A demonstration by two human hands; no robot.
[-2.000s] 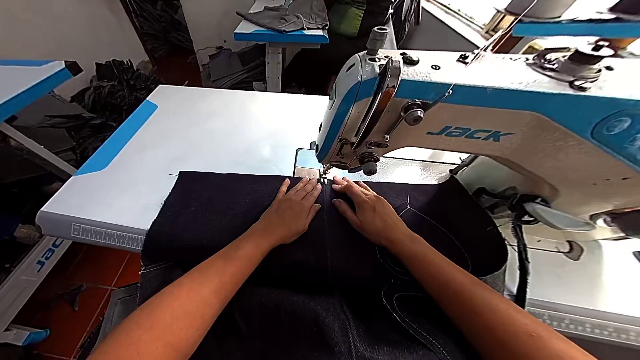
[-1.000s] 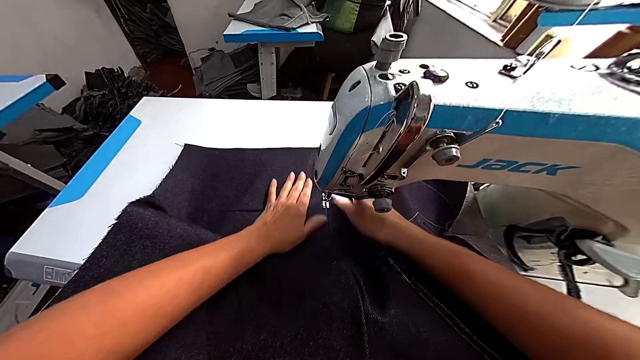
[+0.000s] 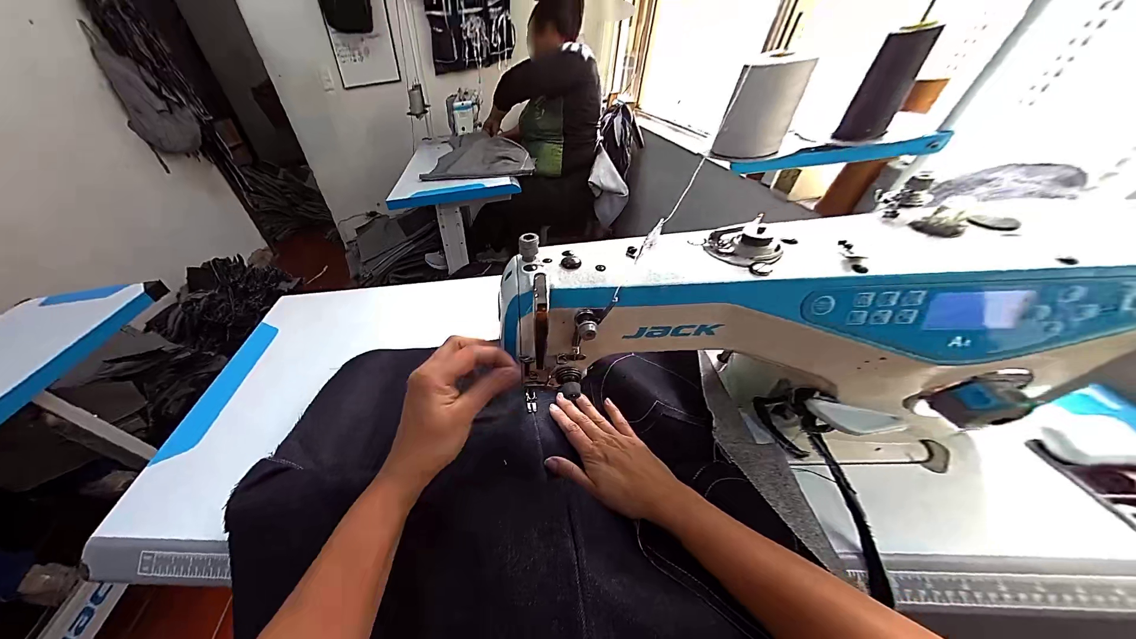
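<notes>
Dark denim fabric [image 3: 479, 532] with a lengthwise seam spreads over the sewing table and under the presser foot [image 3: 532, 401] of a Jack sewing machine [image 3: 657, 311]. My left hand [image 3: 453, 395] is raised just left of the needle area, thumb and fingertips close together by the machine head; whether a thread or anything else is between them cannot be made out. Flat on the denim, right of the seam and just below the presser foot, lies my right hand [image 3: 612, 453] with its fingers spread. Light stitching lines show on the denim to its right.
The white sewing table [image 3: 373, 315] has blue edging. Thread cones [image 3: 763, 106] stand on a rack behind the machine, with a thread running down. A person [image 3: 555, 106] works at another sewing table [image 3: 453, 191] beyond. A dark scrap heap [image 3: 222, 302] lies at left, near another table corner [image 3: 71, 337].
My left hand has lifted from the denim to beside the machine head. My right hand remains on the fabric near the presser foot. The view has tilted up.
</notes>
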